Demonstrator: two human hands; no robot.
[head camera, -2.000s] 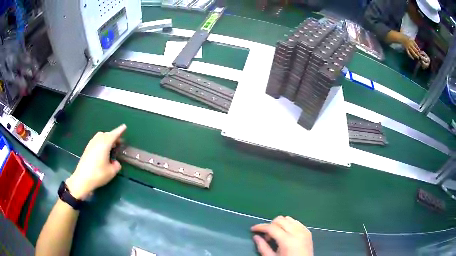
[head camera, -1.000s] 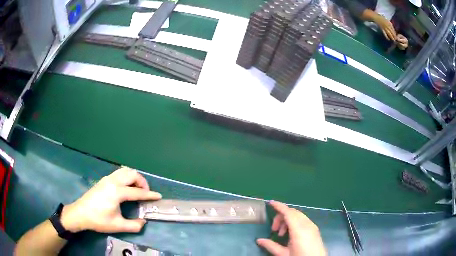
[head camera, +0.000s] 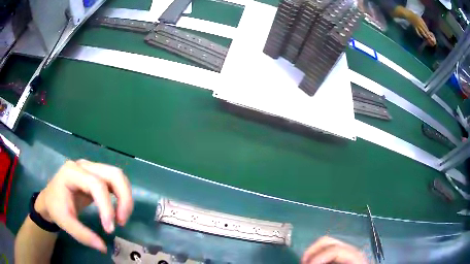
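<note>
A grey six-hole bar (head camera: 224, 224) lies on the glossy green work surface between my hands, touched by neither. A second bar (head camera: 149, 255) with dark holes lies nearer to me, cut off by the bottom edge. My left hand (head camera: 90, 198) is raised at the left, fingers apart and curved, holding nothing. My right hand (head camera: 334, 252) is at the bottom edge, right of the bar, partly cut off; its fingertips are not clearly shown. Dark tweezers (head camera: 375, 233) lie at the right.
Tall stacks of bars (head camera: 309, 44) stand on a white board (head camera: 288, 111) over the green belt. Bars (head camera: 188, 46) lie beyond at the left, others (head camera: 370, 103) at the right. A red bin (head camera: 6, 175) is at the left edge. Another person's hand (head camera: 421, 28) shows at top right.
The bar came from the belt to the work surface, and my left hand has let go of it and moved left. My right hand has moved right and down. The camera view has shifted.
</note>
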